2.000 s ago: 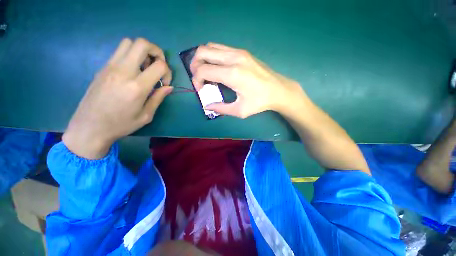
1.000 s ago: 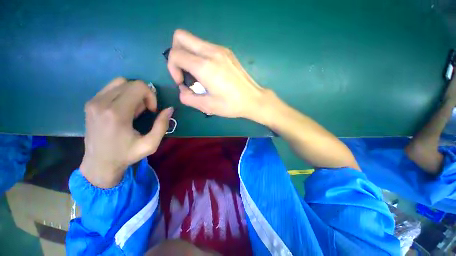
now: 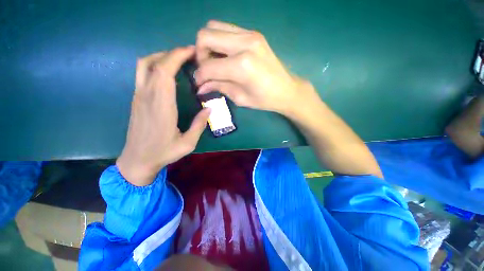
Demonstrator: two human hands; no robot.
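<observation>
The phone assembly (image 3: 218, 114) lies on the green bench top, its white rectangle in a dark frame towards me, with a yellow-orange left edge. Its upper part is dark and mostly hidden under my hands. My left hand (image 3: 167, 106) holds it from the left, thumb on the edge of the white part and fingertips at the upper end. My right hand (image 3: 241, 69) grips the upper part from above and the right. Whether a small part is between the fingertips is hidden.
Another dark handset (image 3: 479, 62) is at the far right edge, near another person's arm (image 3: 467, 127) in a blue sleeve. Below the bench are a cardboard box (image 3: 53, 227) at left and bagged parts (image 3: 432, 227) at right. The bench's front edge runs just below the phone.
My left hand has moved up and right from the bench edge to the phone; the pale ring at its thumb no longer shows. The phone's white part is now uncovered.
</observation>
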